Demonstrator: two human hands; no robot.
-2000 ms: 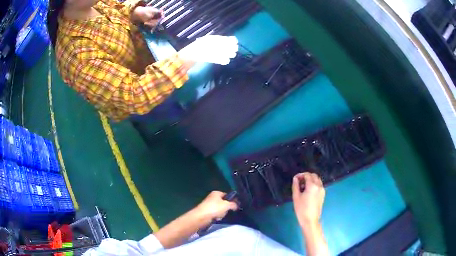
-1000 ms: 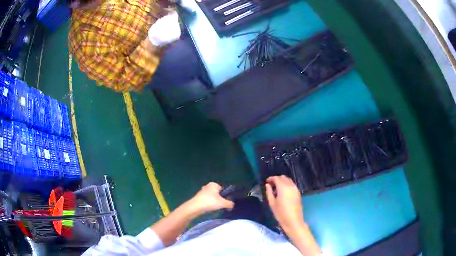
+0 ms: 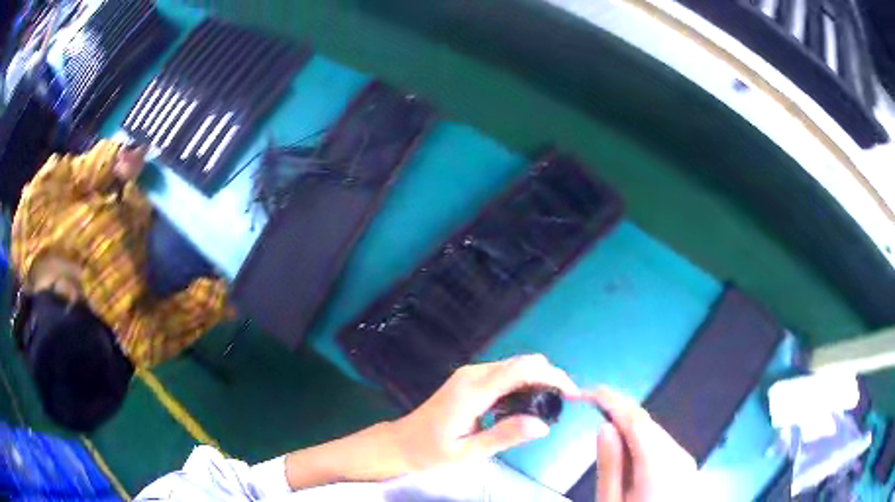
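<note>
My left hand [image 3: 481,412] is in front of my body, its fingers curled round a small black piece [image 3: 535,403]. My right hand [image 3: 638,446] is just right of it, fingertips close to the piece; blur hides whether they grip anything. Beyond my hands, a long black parts tray [image 3: 481,279] heaped with thin dark rods lies on the teal bench [image 3: 628,294].
A dark flat mat [image 3: 309,245] lies left of the tray, with loose rods [image 3: 280,176] by it. Another mat [image 3: 721,368] lies right. A slotted tray [image 3: 211,98] stands far left beside a person in plaid [image 3: 98,245]. Crumpled clear plastic [image 3: 824,456] is at right.
The view has turned right. My hands have come together and risen from the tray's near edge, with the black piece between them. The person in plaid has turned towards the slotted tray.
</note>
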